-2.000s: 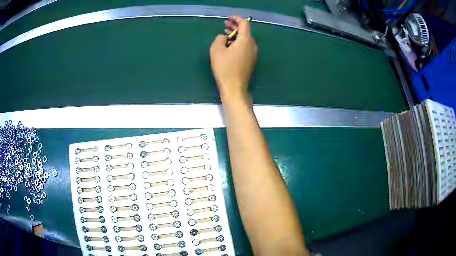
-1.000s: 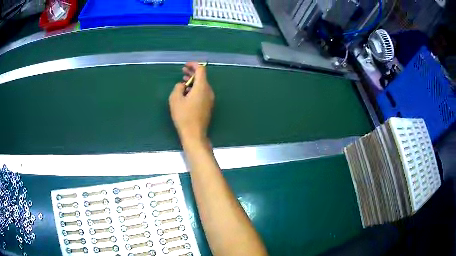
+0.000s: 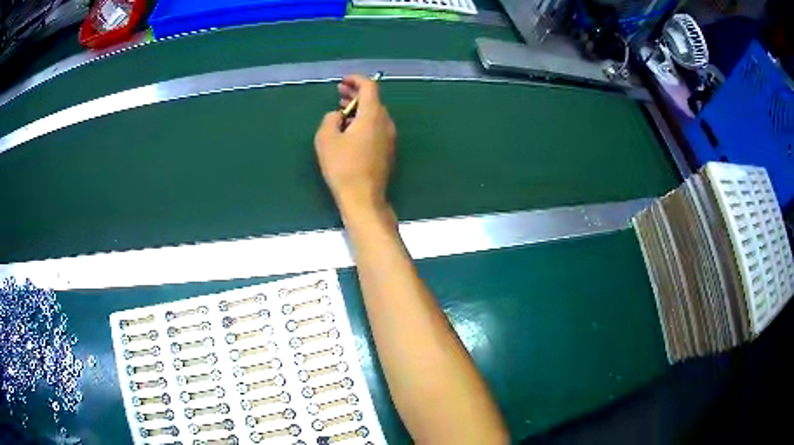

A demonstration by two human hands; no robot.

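My right hand (image 3: 359, 143) is stretched out over the dark green conveyor belt (image 3: 218, 165), near its far metal rail. It holds a slim gold-coloured tool (image 3: 351, 108) in its fingers, with a dark tip pointing away. The white slotted tray (image 3: 283, 287) lies on the green bench to the left of my forearm. Its dumbbell-shaped slots hold thin yellow-gold bars with rings at the ends, and the tray's near part is cut off by the picture's edge. A loose pile of tiny silver rings (image 3: 35, 348) lies left of the tray. My left hand is not in the picture.
Stacked trays (image 3: 696, 269) stand at the right. A metal rail (image 3: 487, 236) separates bench and belt. A grey metal bar (image 3: 553, 65), machinery and a small fan (image 3: 684, 41) are at the far right. A red bin (image 3: 111, 22) and blue tray (image 3: 248, 10) are across the belt.
The view has shifted, so the far bins now show, less fully than a second ago. My right hand stays over the belt near the far rail, still holding the tool.
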